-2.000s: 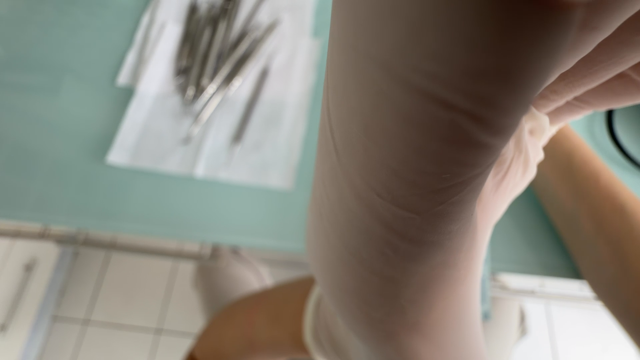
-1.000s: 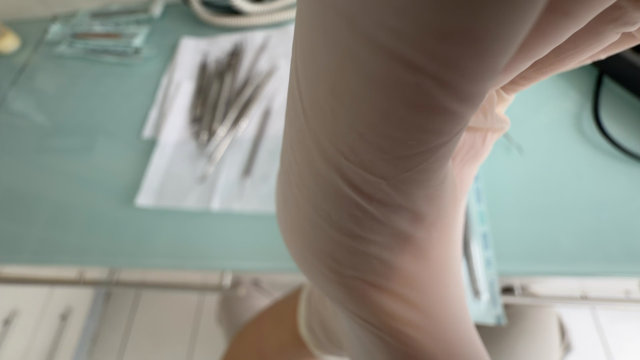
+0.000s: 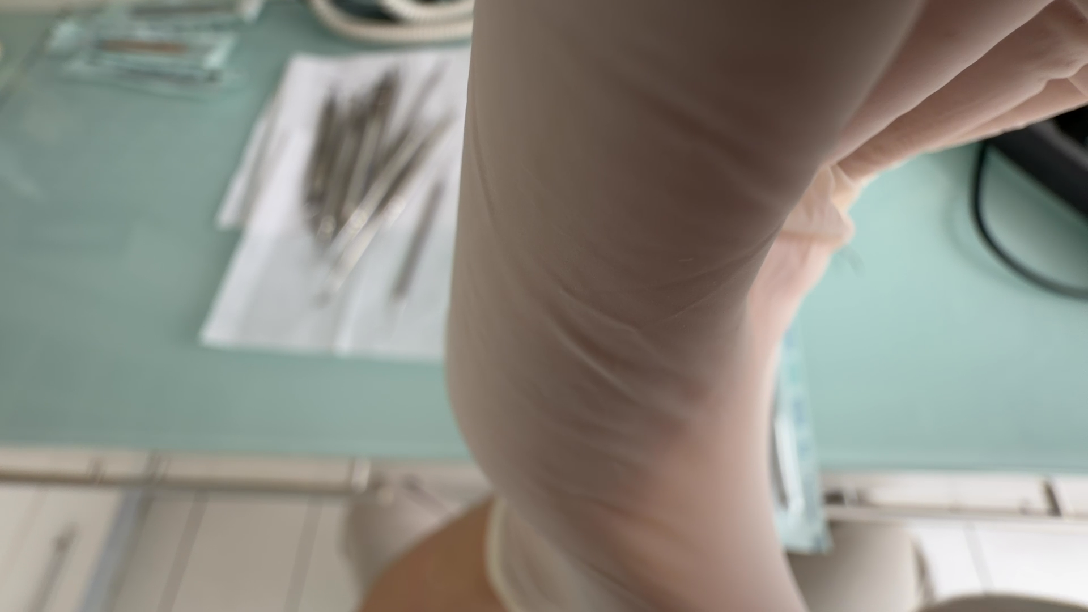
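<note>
A large pale-gloved hand, seemingly my left hand [image 3: 629, 306], fills the middle very close to the camera, blurred, its cuff and bare forearm at the bottom. Its grip cannot be made out. Folded glove material [image 3: 820, 212] shows at its right side; whether this belongs to my right hand cannot be told. Left of the big glove, several slender metal instruments [image 3: 365, 170] lie on a white paper sheet [image 3: 272, 314]. Just right of its lower part, a clear and blue pouch [image 3: 799, 476] with a metal item inside overhangs the table's front edge, partly hidden.
The table has a green top [image 3: 110, 357]. Sealed pouches [image 3: 144, 51] lie at the back left, beside a coiled white hose [image 3: 391, 30]. A black device [image 3: 1045, 161] with a black cable [image 3: 982, 229] stands at the right. White floor tiles [image 3: 238, 544] show below.
The bare forearm at the right two seconds ago is out of sight. The view has shifted, bringing in the back-left pouches, the hose and more of the overhanging pouch.
</note>
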